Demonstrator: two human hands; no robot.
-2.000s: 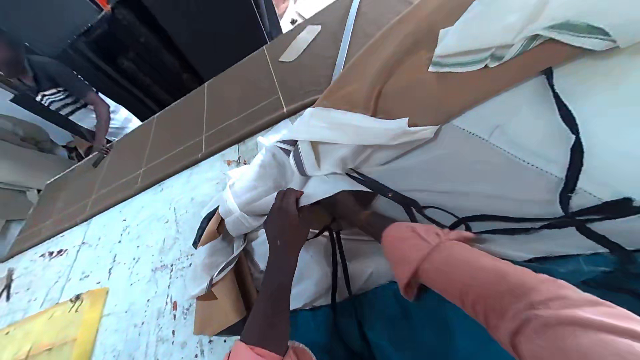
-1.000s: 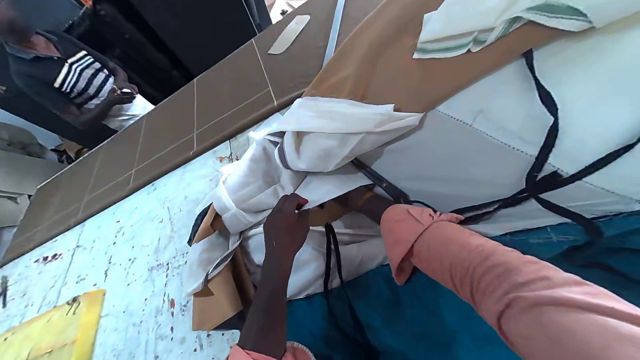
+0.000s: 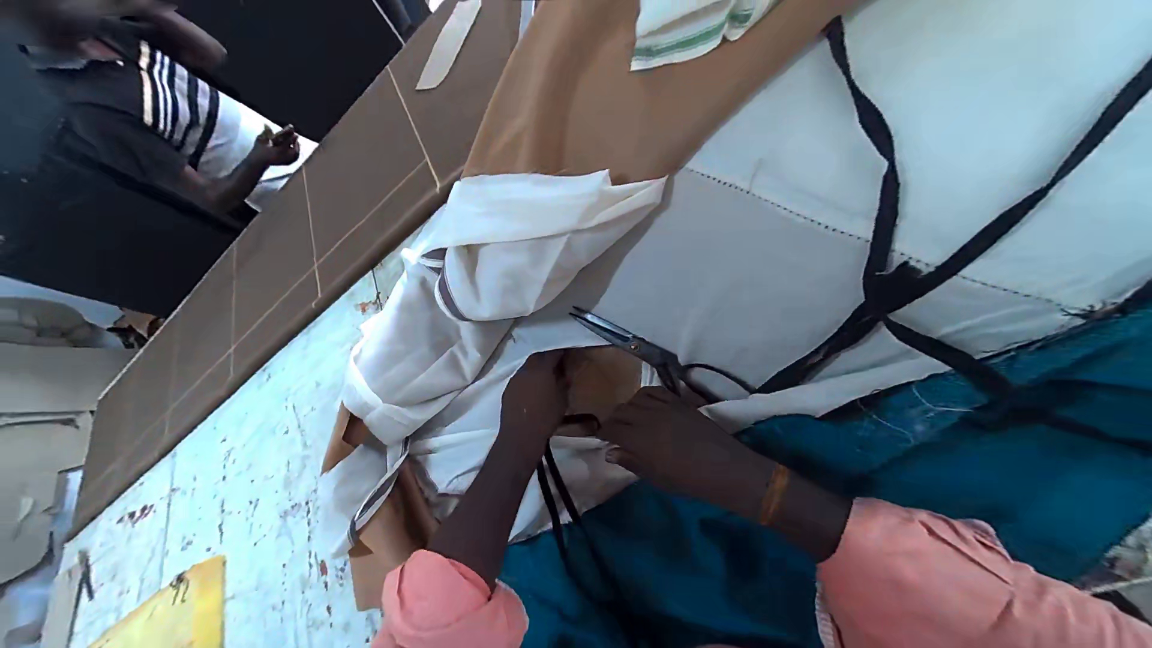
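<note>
White fabric [image 3: 517,243] lies bunched on a pale worn table, over brown fabric [image 3: 576,108]. My left hand [image 3: 537,396] reaches under the edge of the white fabric, its fingertips hidden. Close to its right, my right hand [image 3: 652,432] has bent fingers at a short dark strip [image 3: 578,421] between the hands; whether it pinches the strip is unclear. Black-handled scissors [image 3: 643,346] lie on the light fabric just above my right hand, blades toward the upper left. Thin black cords [image 3: 562,504] hang below my hands. A black fabric tie [image 3: 891,288], knotted, crosses the white cloth at right.
Teal fabric [image 3: 684,558] spreads along the near side. A brown-covered surface [image 3: 360,216] with chalk-like lines runs beyond the pale table [image 3: 261,468]. A yellow sheet [image 3: 171,612] lies at lower left. Another person [image 3: 171,117] stands at upper left beyond the brown surface.
My right hand has drawn back from under the fabric edge, and more of the scissors shows. The other person, bent over at first, has straightened up and come nearer the brown surface's middle.
</note>
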